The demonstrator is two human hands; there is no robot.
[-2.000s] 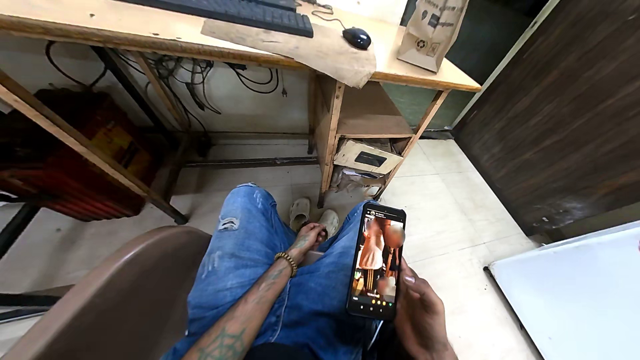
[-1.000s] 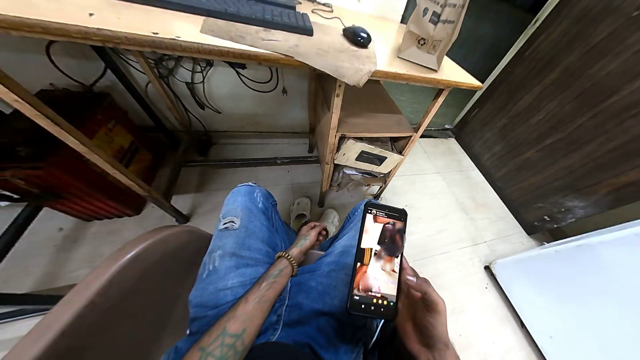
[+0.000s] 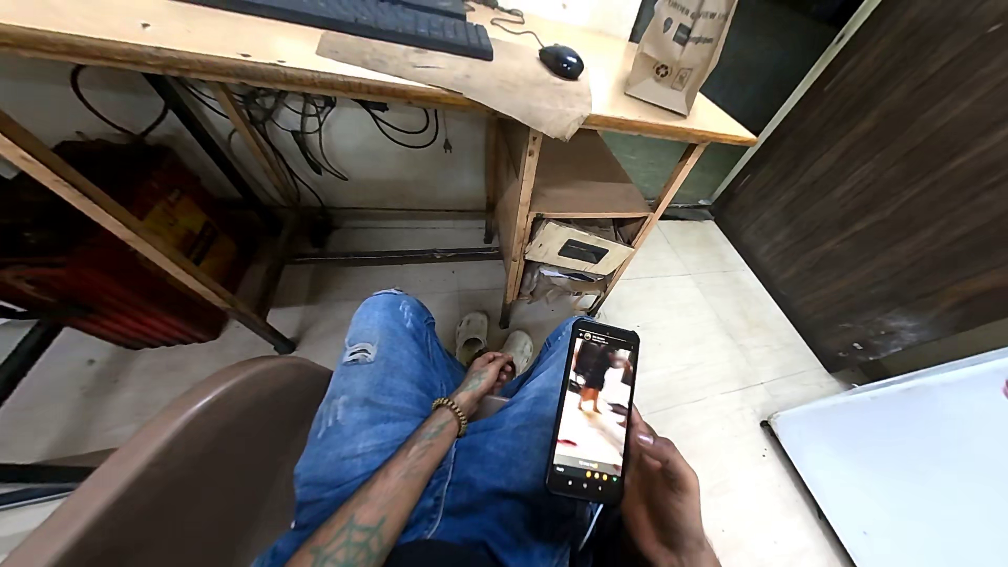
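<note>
My right hand (image 3: pixel 665 480) holds a black smartphone (image 3: pixel 594 409) upright over my right thigh, its lit screen facing me with a picture of a figure on it. A white cable hangs below the phone. My left hand (image 3: pixel 490 372) rests between my knees, fingers curled; whether anything lies inside them is hidden. A beaded bracelet (image 3: pixel 450 415) circles the left wrist. Blue ripped jeans (image 3: pixel 386 378) cover my legs, and pale clogs (image 3: pixel 472 335) show on the floor beyond.
A wooden desk (image 3: pixel 236 67) in front bears a black keyboard (image 3: pixel 354 22), a black mouse (image 3: pixel 561 61) and a paper bag (image 3: pixel 681 55). Cables (image 3: pixel 303 134) hang beneath it. A brown chair (image 3: pixel 228 441) stands at left, a white panel (image 3: pixel 906 449) at right.
The picture on the phone's screen has changed. Both hands stay where they were.
</note>
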